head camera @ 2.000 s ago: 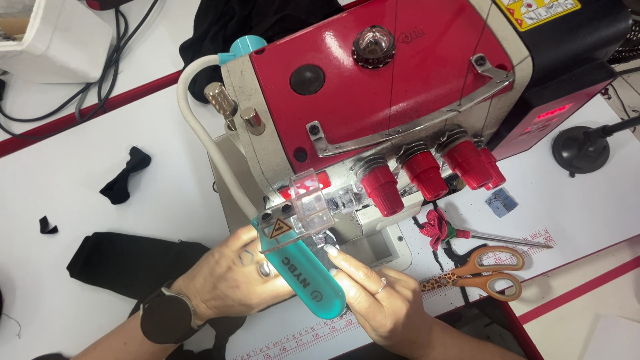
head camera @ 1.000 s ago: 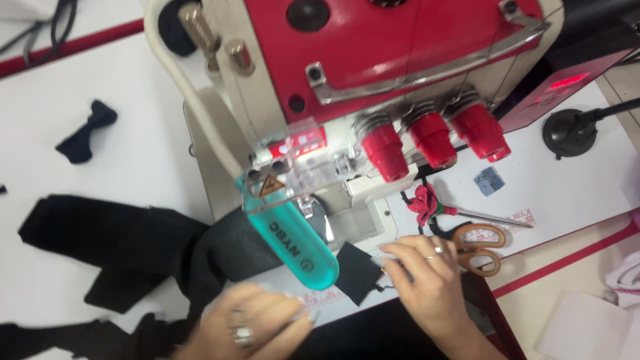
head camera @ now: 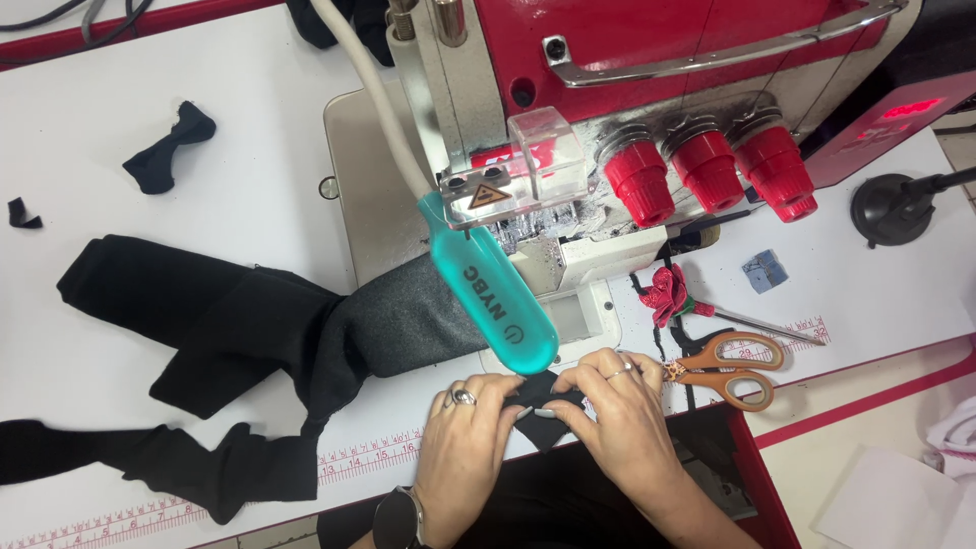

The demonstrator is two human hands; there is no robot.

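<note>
At the table's front edge my left hand and my right hand pinch a small black fabric piece between thumbs and fingers, just below the tip of the teal lamp. The lamp hangs in front of the red and white overlock sewing machine and hides its needle area. A larger black fabric runs from under the lamp to the left across the table. Its far end lies folded. A black fabric strip spreads along the front left.
Orange-handled scissors lie right of my right hand, beside a red flower-topped metal tool. A blue patch and a black lamp base are farther right. Black scraps lie at the upper left. A printed ruler follows the table edge.
My hands were at the machine under the teal lamp; they have come down to the front edge and now meet on the small black piece, which lay by my right hand a second ago.
</note>
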